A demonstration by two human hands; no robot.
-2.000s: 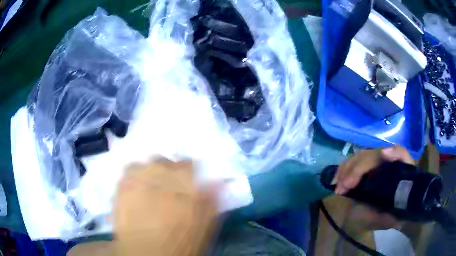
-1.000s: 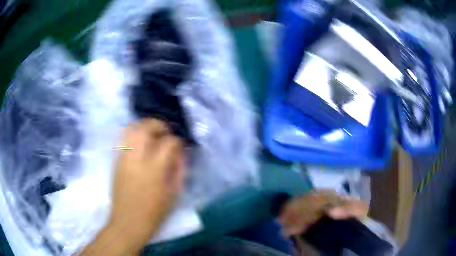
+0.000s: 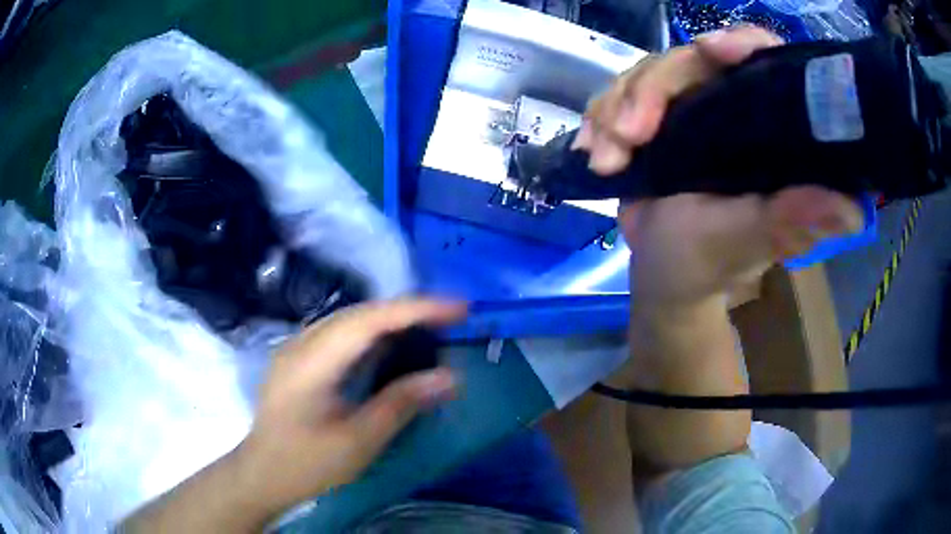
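Observation:
My right hand [image 3: 720, 156] is shut on the black electric screwdriver [image 3: 751, 120], held level over the blue tray [image 3: 521, 318]. Its tip is at the metal pick-up head [image 3: 527, 156] on the front of the white-grey screw feeder [image 3: 490, 68]; whether it touches cannot be told. My left hand [image 3: 344, 391] holds a small black part [image 3: 394, 363] between thumb and fingers, near the tray's lower left corner. The part is blurred. An open clear plastic bag [image 3: 313, 172] holding glossy black housings [image 3: 209, 224] lies to the left.
Another plastic bag [image 3: 26, 313] is at the left edge. A tray with dark small parts [image 3: 730, 19] is at the top right. The screwdriver's black cable [image 3: 772, 399] runs to the right edge. A brown carton [image 3: 803, 365] stands at the lower right, beside yellow-black floor tape [image 3: 884, 282].
The view has shifted to the right. My right hand has raised the screwdriver to the feeder head. My left hand has come away from the bag with a black part.

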